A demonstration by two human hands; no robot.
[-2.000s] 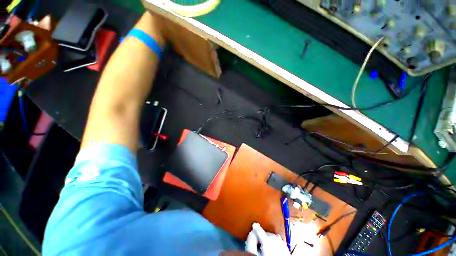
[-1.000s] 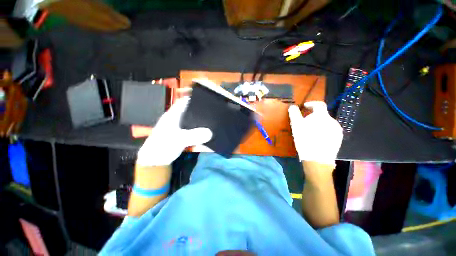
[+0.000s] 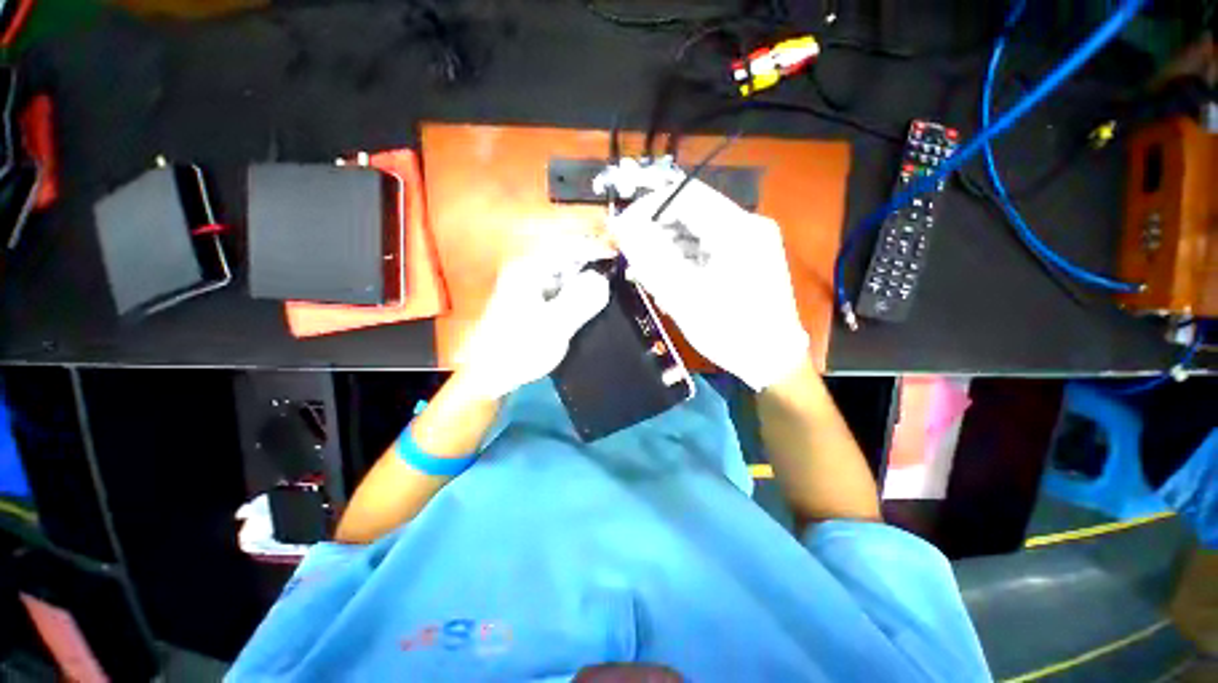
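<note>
A black set-top box (image 3: 621, 367) is tilted at the front edge of the orange-brown mat (image 3: 501, 167), its socket edge facing right. My left hand (image 3: 541, 314), in a white glove, holds its upper left part. My right hand (image 3: 715, 274), also in a white glove, is at the box's top corner, fingertips close to my left fingertips. A thin black lead shows at the right fingers; what they pinch is hidden. The dark connector fixture (image 3: 577, 182) with its silvery-white plug cluster (image 3: 641, 176) lies just beyond my hands.
Two black boxes (image 3: 321, 234) (image 3: 150, 240) lie at the left, one on a salmon-red pad (image 3: 425, 267). A remote (image 3: 908, 227), blue cable (image 3: 1022, 194) and orange-brown switch box (image 3: 1165, 220) are at the right. Red, white and yellow plugs (image 3: 775, 64) lie beyond the mat.
My left hand has brought the box right and nearer my body, turning it. My right hand has moved left from the mat's right side to the box. The marker pen no longer shows.
</note>
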